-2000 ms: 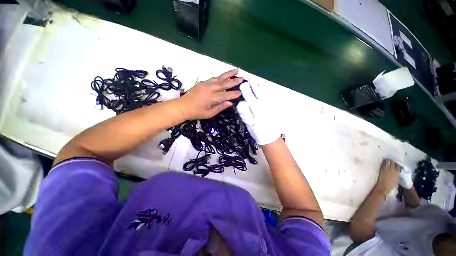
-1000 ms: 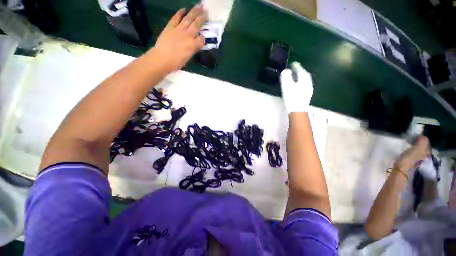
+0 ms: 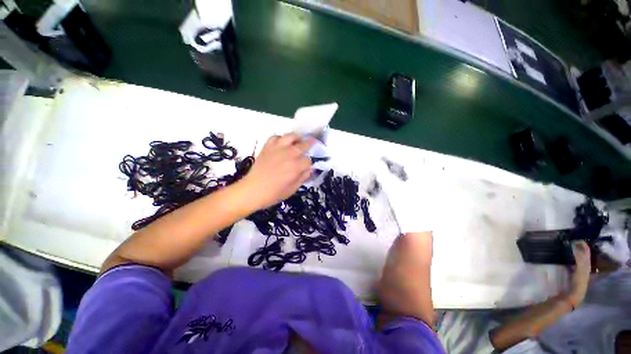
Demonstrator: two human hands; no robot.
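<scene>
My bare left hand [image 3: 282, 169] grips a small retail box at the bench's far edge; its raised white flap [image 3: 315, 119] shows above my fingers, and its body is mostly hidden. My gloved right hand [image 3: 401, 202] is blurred against the white bench, right of the cables; its fingers cannot be made out, and small dark blurred patches lie at its far end. Coiled black cables [image 3: 304, 214] lie in a tangled pile in front of me, partly under my left forearm, with more coils [image 3: 162, 169] to the left.
On the green belt [image 3: 332, 62] stand a black box with a raised white flap [image 3: 220, 63], another at far left [image 3: 79, 43], and a closed black box [image 3: 400, 101]. At right, another person's hand [image 3: 581, 263] is at a black box [image 3: 546, 247].
My left hand has come back from the belt to the bench edge with the white-flapped box. My right hand has moved from the belt down over the bench. The neighbour now has a black box.
</scene>
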